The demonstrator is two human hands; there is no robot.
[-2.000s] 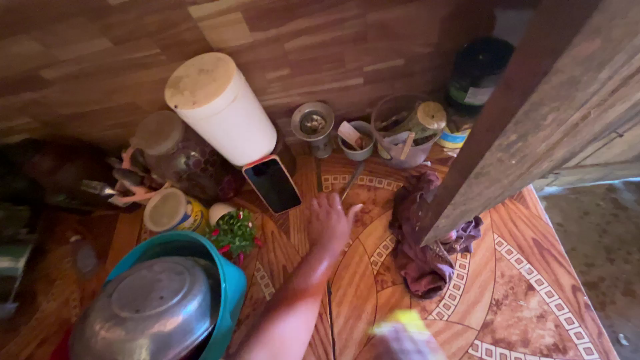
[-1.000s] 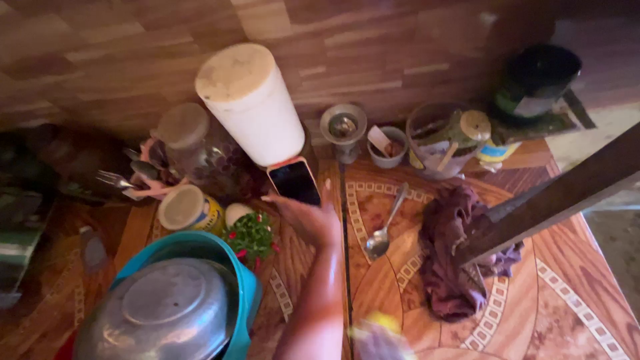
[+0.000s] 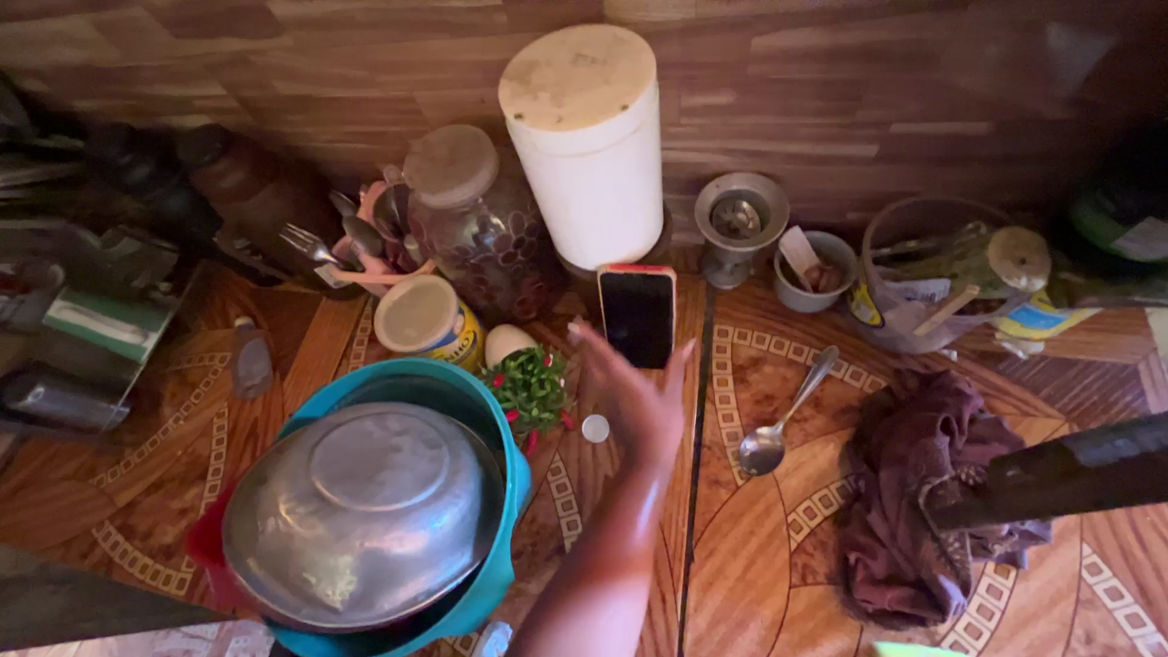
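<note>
My left hand (image 3: 639, 401) reaches in from the bottom with its fingers spread and nothing visible in it. It is just below a smartphone (image 3: 638, 316) with a dark screen and a pink-red edge, leaning against a tall white lidded container (image 3: 598, 173). Whether the fingertips touch the phone cannot be told. A small round white disc (image 3: 595, 429) lies left of the wrist, near red and green chili peppers (image 3: 529, 388) and an egg (image 3: 507, 346). To the right, a metal spoon (image 3: 764, 450) rests on the table. My right hand is out of view; a pale green edge (image 3: 912, 650) shows at the bottom.
A teal basin (image 3: 517, 484) holds an upturned metal bowl (image 3: 365, 511) at lower left. Behind are a lidded tin (image 3: 417, 315), a large jar (image 3: 488, 237) and cutlery. A metal cup (image 3: 741, 219), small bowl (image 3: 815, 272) and clear tub (image 3: 912, 328) line the back. A dark cloth (image 3: 903, 511) lies beneath a wooden post (image 3: 1077, 470).
My left hand has moved from the table beside the spoon to the phone's lower end. My right hand, blurred beside something yellow earlier, has left the view. The view has shifted.
</note>
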